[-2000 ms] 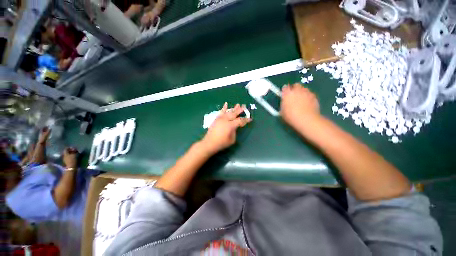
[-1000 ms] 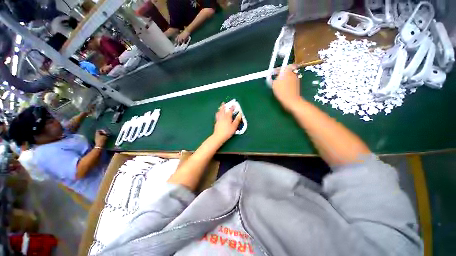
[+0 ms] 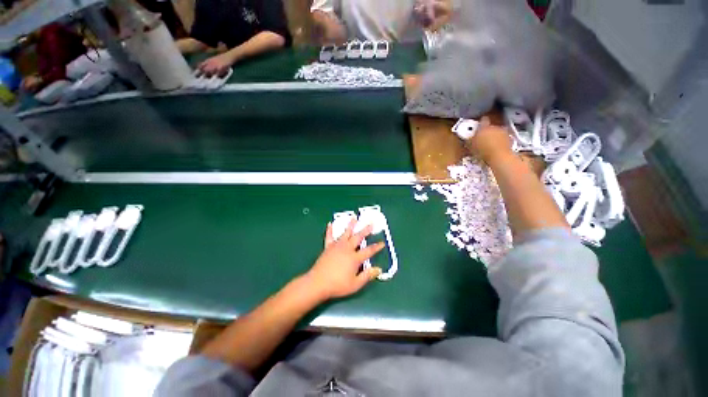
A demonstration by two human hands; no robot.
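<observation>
Two white plastic frames [image 3: 390, 246] lie side by side on the green bench in front of me. My left hand [image 3: 341, 264] lies over them, fingers spread across their heads and thumb against the right frame's loop. The left frame is mostly hidden under this hand. My right hand [image 3: 491, 141] reaches over the brown board and grips another white frame [image 3: 466, 129]; only its head shows beyond my fingers. A heap of small white inserts [image 3: 477, 213] lies beside my right forearm, which partly hides it.
Jumbled frames [image 3: 578, 182] lie at the far right. A translucent bag [image 3: 489, 58] stands behind the brown board [image 3: 435, 151]. A row of frames [image 3: 87, 239] lies on the left. An open carton [image 3: 206, 333] of white parts is lower left. Other workers' arms show across the bench.
The view has turned rightward. My right hand has moved to the board, where it holds a frame by its head end. Two frames now lie together under my left hand.
</observation>
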